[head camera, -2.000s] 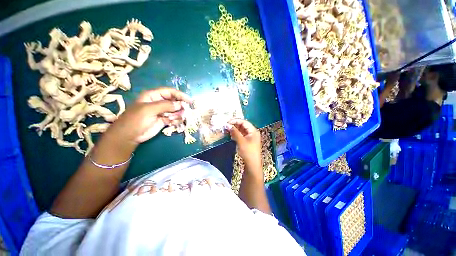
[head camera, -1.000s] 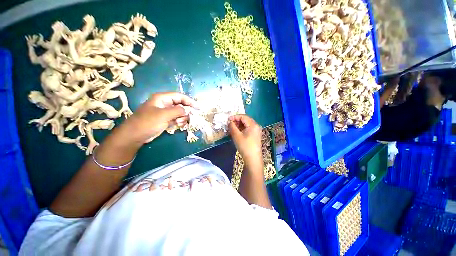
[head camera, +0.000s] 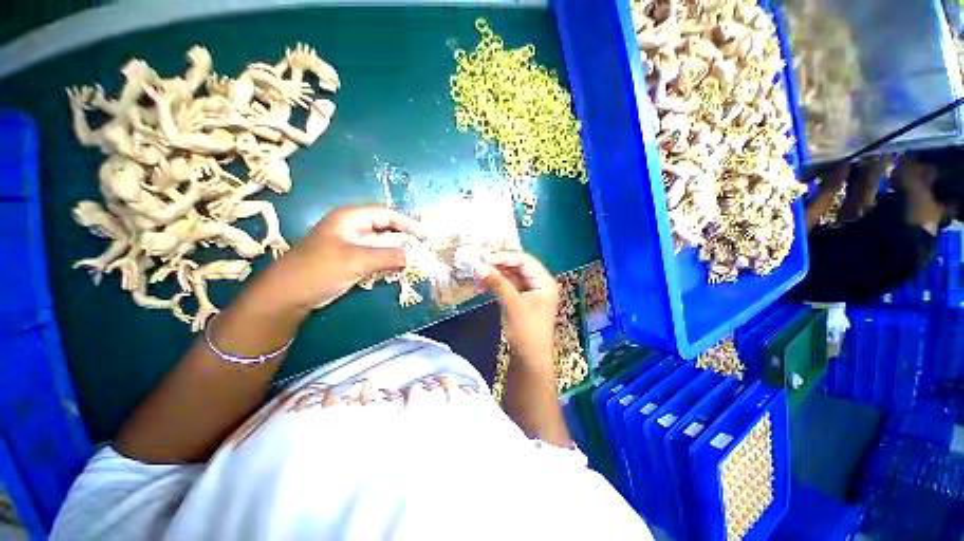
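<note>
My left hand (head camera: 354, 254) is over the left side of the tan pad (head camera: 495, 217), thumb and fingers close together. Glare hides whether it grips a small piece. My right hand (head camera: 516, 277) is at the pad's right edge, fingertips pinched near a white lump (head camera: 461, 257); what they hold is too small and bright to tell. A few beige limbs (head camera: 408, 287) lie beside the pad under my left hand. A loose heap of beige limbs (head camera: 174, 180) lies on the dark green bench (head camera: 359, 85) at the left. A flat pile of yellow-green rings (head camera: 518, 100) lies beyond the pad.
A blue tote (head camera: 618, 211) full of beige parts stands right of the rings. A lower bin of small parts (head camera: 572, 349) is below the bench edge. Stacked blue trays (head camera: 706, 423) and a green crate (head camera: 795, 354) stand at lower right. Another person's dark sleeve (head camera: 861, 248) shows at right.
The view has shifted slightly. My left hand has moved a little toward the white lump, and the two hands are slightly nearer each other.
</note>
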